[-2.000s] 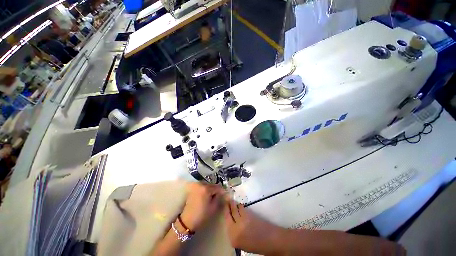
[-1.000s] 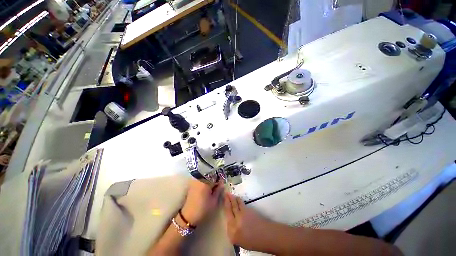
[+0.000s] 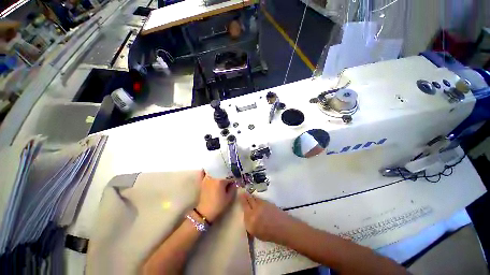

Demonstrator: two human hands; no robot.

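Note:
A large beige panel (image 3: 145,220) lies on the white table, with a grey patch at its upper left corner and a small yellow spot on it. My left hand (image 3: 215,196) wears bracelets and pinches the panel's edge just left of the needle area. My right hand (image 3: 263,217) rests on the panel's right edge just below the presser foot (image 3: 248,183), fingers together. Whether its fingers pinch the edge is not clear. The needle tip is too small to tell.
The white sewing machine arm (image 3: 370,118) spans the right side. A stack of panels (image 3: 48,182) stands at the left. A printed ruler scale (image 3: 387,225) runs along the table front. A beige piece (image 3: 451,258) lies at lower right.
The view has shifted, so the machine sits lower and further right in the picture. Both hands remain at the needle area; the panel's top edge now shows more to the left of my left hand.

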